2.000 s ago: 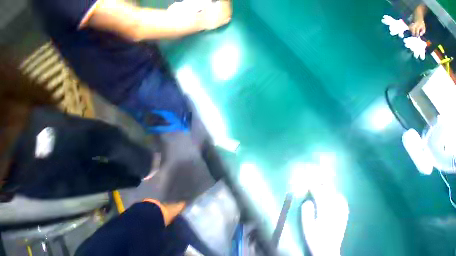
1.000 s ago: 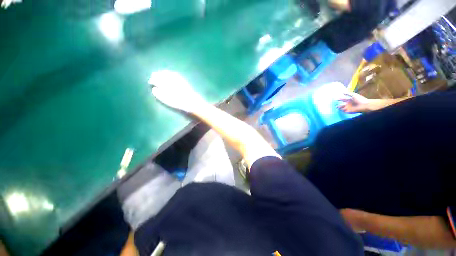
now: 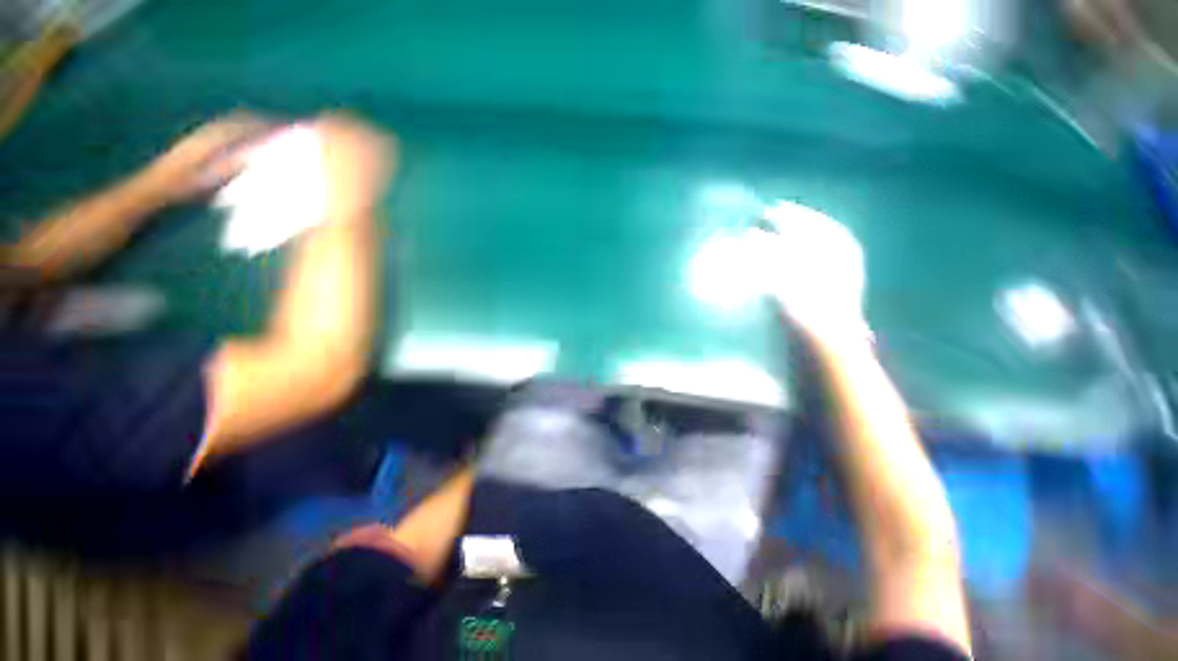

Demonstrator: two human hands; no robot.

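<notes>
My right hand [image 3: 820, 271] wears a white glove and lies on the green bench top [image 3: 556, 233], right of centre. It is blurred and overexposed, so its fingers do not show clearly. No held part can be made out. My left forearm shows at the lower middle, but my left hand is hidden low beside my body, near the bench edge. Pale translucent sheets or bags [image 3: 549, 446] lie by my lap.
Close on my left, another person's hands [image 3: 355, 162] hold a white glove [image 3: 278, 194] above the bench. A white oval base [image 3: 898, 74] stands at the far right. Blue stools [image 3: 982, 510] are below the bench edge.
The view has swung round to face the bench squarely. My gloved right hand remains on the bench top. The neighbour's hands with the white glove have come into view at left.
</notes>
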